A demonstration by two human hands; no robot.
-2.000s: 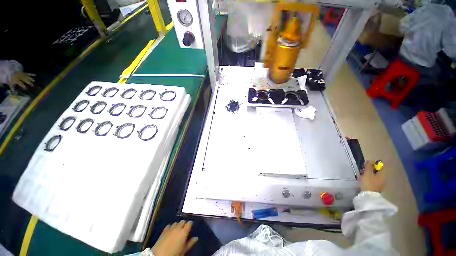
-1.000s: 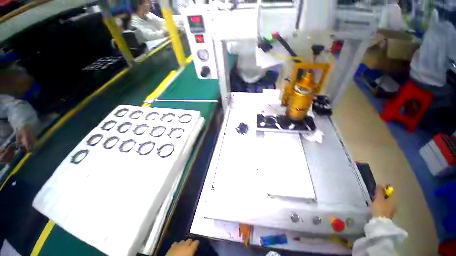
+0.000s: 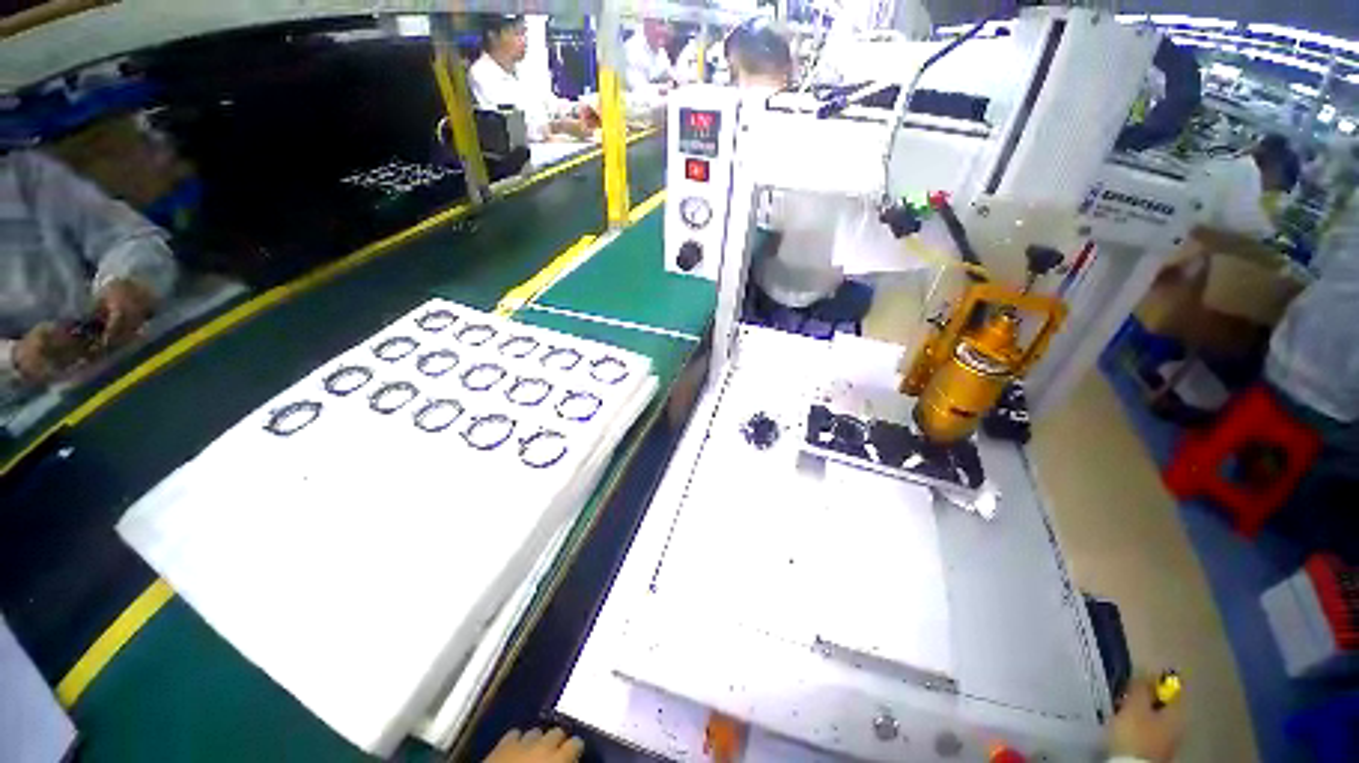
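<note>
Thin dark ring housings (image 3: 488, 431) lie in rows on the upper half of a white stacked tray (image 3: 321, 574) at left. A long black fixture (image 3: 894, 447) with round seats lies on the machine bed (image 3: 797, 581), under the gold-orange dispensing head (image 3: 964, 380). My left hand (image 3: 534, 747) is at the bottom edge, mostly cut off; its visible fingers hold nothing. My right hand (image 3: 1145, 726) is at the machine's front right corner, partly cut off. A small yellow item (image 3: 1167, 687) shows at its fingers; whether it is held or worn is unclear.
A controller (image 3: 696, 187) with red digits stands behind the bed. A dark clump (image 3: 762, 431) lies left of the fixture. White wipes (image 3: 976, 502) lie at its right end. A neighbouring worker's hands (image 3: 105, 321) are at far left. A red stool (image 3: 1249, 455) stands at right.
The view has tilted up and turned, so tray and machine appear shifted. The gold head has moved rightward along the fixture. My left hand is more cut off. The rings look unchanged.
</note>
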